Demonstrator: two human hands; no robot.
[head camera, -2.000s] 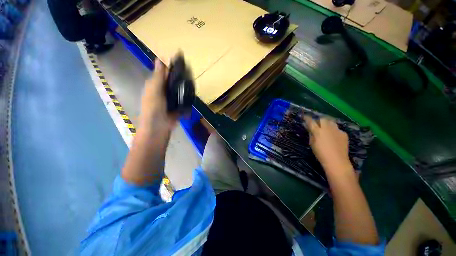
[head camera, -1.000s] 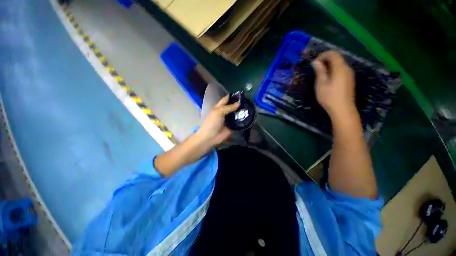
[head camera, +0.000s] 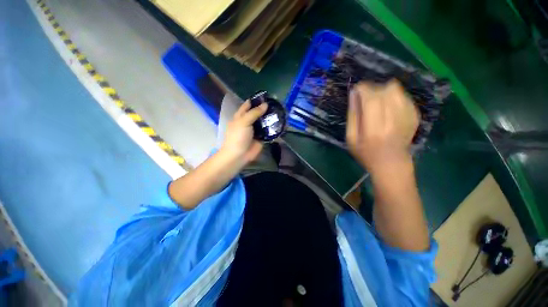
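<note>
My left hand (head camera: 241, 133) holds a round glossy black ear cup (head camera: 270, 120) with white marking, above my lap beside the bench edge. My right hand (head camera: 384, 123) is blurred, over the right part of the parts tray; whether its fingers hold a thin piece cannot be told. The blue parts tray (head camera: 298, 96) lies on the dark-green bench, heaped with thin black microphone booms (head camera: 327, 102), some ends reddish. A greyish crinkled bag (head camera: 434, 90) extends beyond the tray.
Stacked cardboard sheets (head camera: 231, 37) lie at the top. Two ear cups with leads (head camera: 493, 236) lie on a tan board (head camera: 447, 240) at lower right. A blue bin (head camera: 191, 81) is below the bench edge. A yellow-black floor strip (head camera: 111, 92) runs at left.
The view has tilted down. My left hand has brought the ear cup from over the cardboard to my lap. My right hand has stayed over the tray and now appears lower, nearer me.
</note>
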